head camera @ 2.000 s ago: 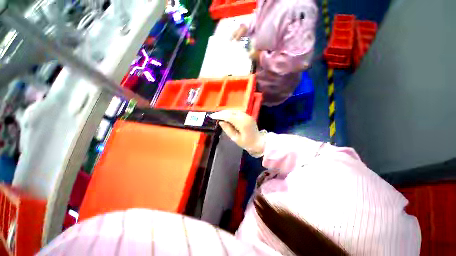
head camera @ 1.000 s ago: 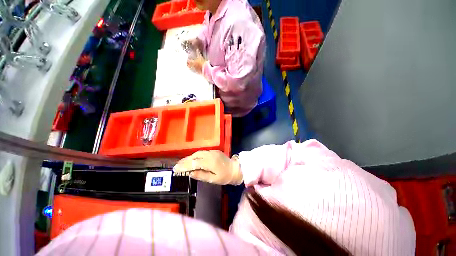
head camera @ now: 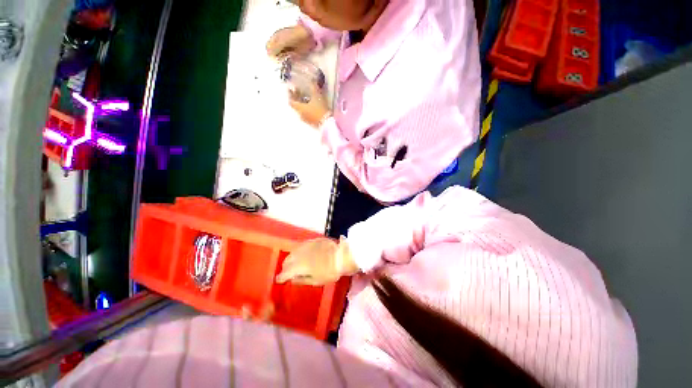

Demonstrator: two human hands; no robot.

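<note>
A long orange-red divided bin (head camera: pixel 249 267) lies slightly tilted in front of me. One compartment holds clear plastic parts (head camera: pixel 203 261); the others that I can see into look empty. My right hand (head camera: pixel 312 262), in a pale glove, reaches from the right over the bin's right end, its fingers bent at a divider. Whether it grips the bin is unclear. A small blurred skin-toned patch at the bin's near rim looks like fingertips of my left hand (head camera: pixel 259 311); the rest is hidden behind my striped smock.
Beyond the bin is a white bench (head camera: pixel 250 114) with a small dark module (head camera: pixel 286 182) and a dark-rimmed clear piece (head camera: pixel 244 200). A person in pink (head camera: pixel 410 91) handles a clear part there. A purple-lit product (head camera: pixel 89 129) is left. Red bins (head camera: pixel 573 45) stand upper right.
My right hand has moved from the black equipment's edge onto the divided bin. The black equipment and red surface have left view. The bin appears more tilted, and fingertips show at its near rim.
</note>
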